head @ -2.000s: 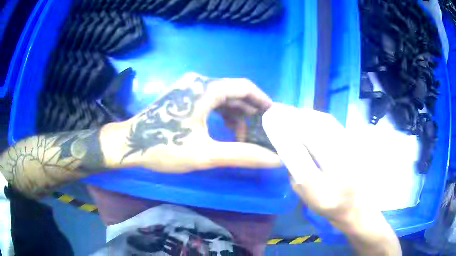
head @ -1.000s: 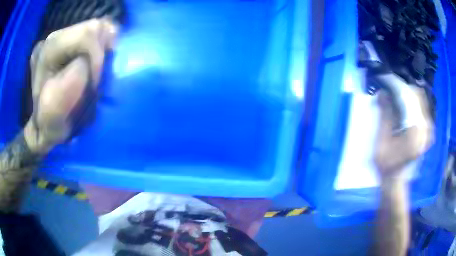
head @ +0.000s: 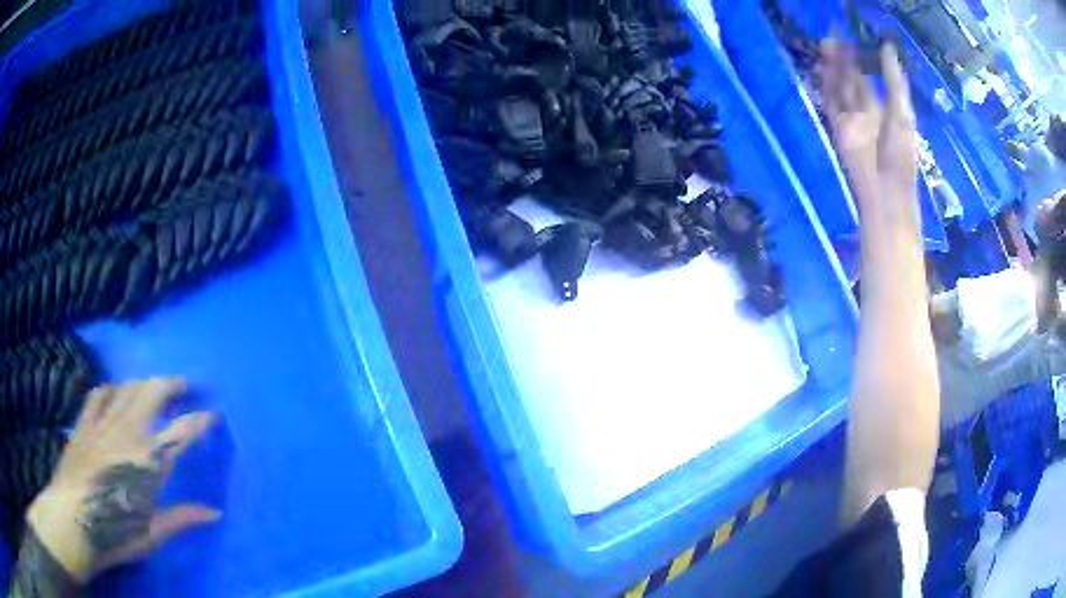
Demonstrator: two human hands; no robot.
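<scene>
My tattooed left hand (head: 117,491) is open and empty, fingers apart, low over the left blue bin (head: 351,292), beside nested rows of black moulded parts (head: 140,152). My right hand (head: 871,117) is stretched out at the upper right, past the right bin (head: 468,339). It is blurred, with a dark piece, seemingly a black part (head: 877,54), between its fingertips. The right bin holds a jumbled pile of black parts (head: 573,129) at its far end, on a bright white liner (head: 643,362).
A brown strip (head: 380,222) runs between the two bins. More blue bins (head: 970,152) with dark parts lie at the right. Yellow-and-black tape (head: 713,537) marks the floor below. Parts of another person (head: 1050,251) show at the right edge.
The view has swung right. My hands were together over the left bin, then parted. My left hand is now open; my right hand has moved from the right bin to beyond its far right side.
</scene>
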